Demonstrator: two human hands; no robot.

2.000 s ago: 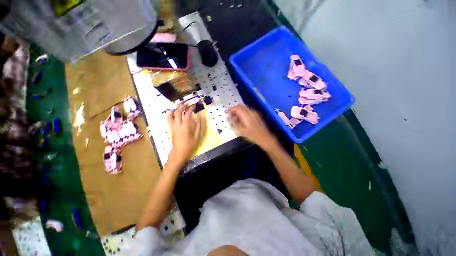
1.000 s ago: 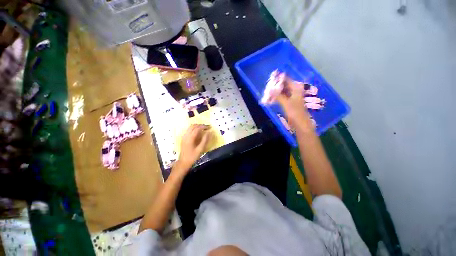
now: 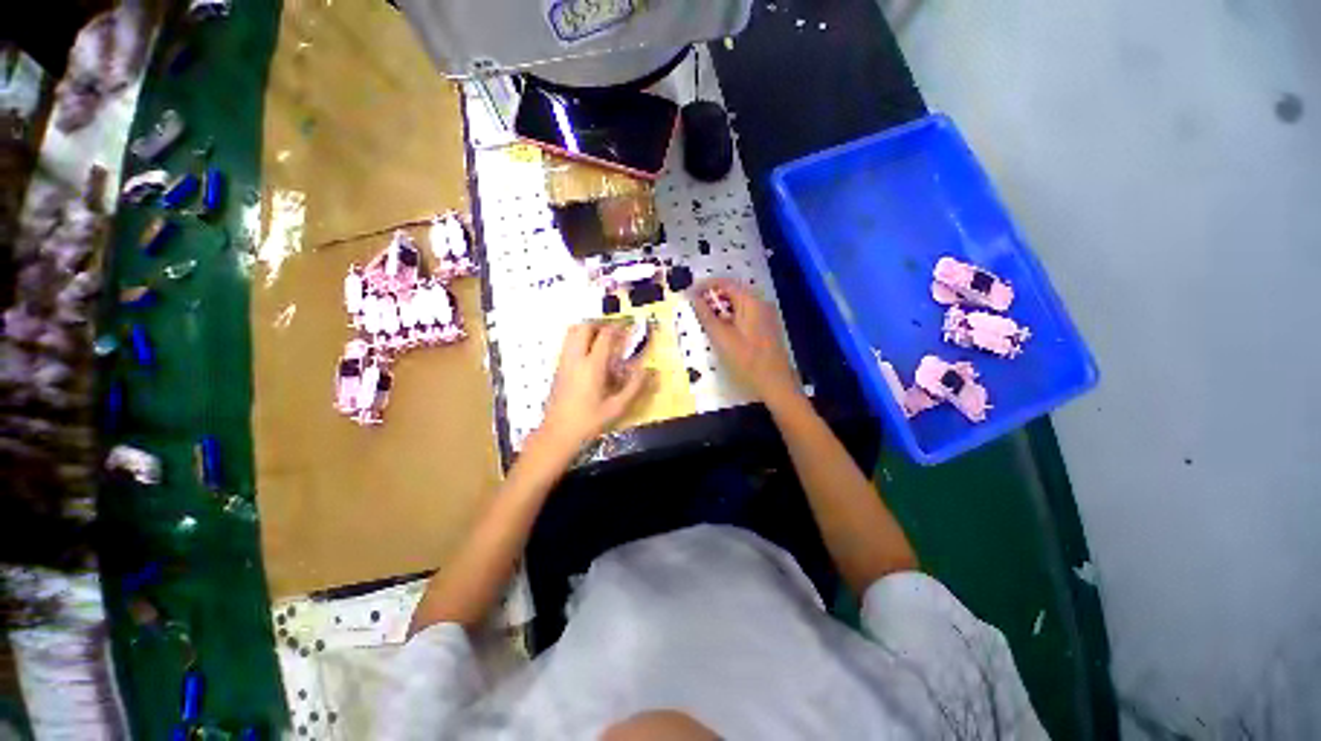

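My left hand (image 3: 591, 384) is over the yellow sheet (image 3: 669, 379), its fingers around a small pale piece with a dark patch (image 3: 633, 342), partly hidden. My right hand (image 3: 749, 342) is at the right of the sheet, with a small pink piece (image 3: 716, 301) between its fingertips. Black blocks (image 3: 645, 291) stand in a row just beyond my hands, with a pink piece (image 3: 629, 272) lying behind them. The perforated plate (image 3: 525, 333) lies under all this.
A blue bin (image 3: 855, 239) with several pink pieces is at right. Pink pieces (image 3: 406, 308) cluster on brown sheet (image 3: 377, 507) at left. A brown block (image 3: 627, 222), phone (image 3: 601, 128) and black mouse (image 3: 707, 141) sit behind, below a grey machine housing (image 3: 580, 41).
My right hand reached into the blue bin among pink pieces, then came back to the plate. My left hand stayed over the yellow sheet. The view has shifted.
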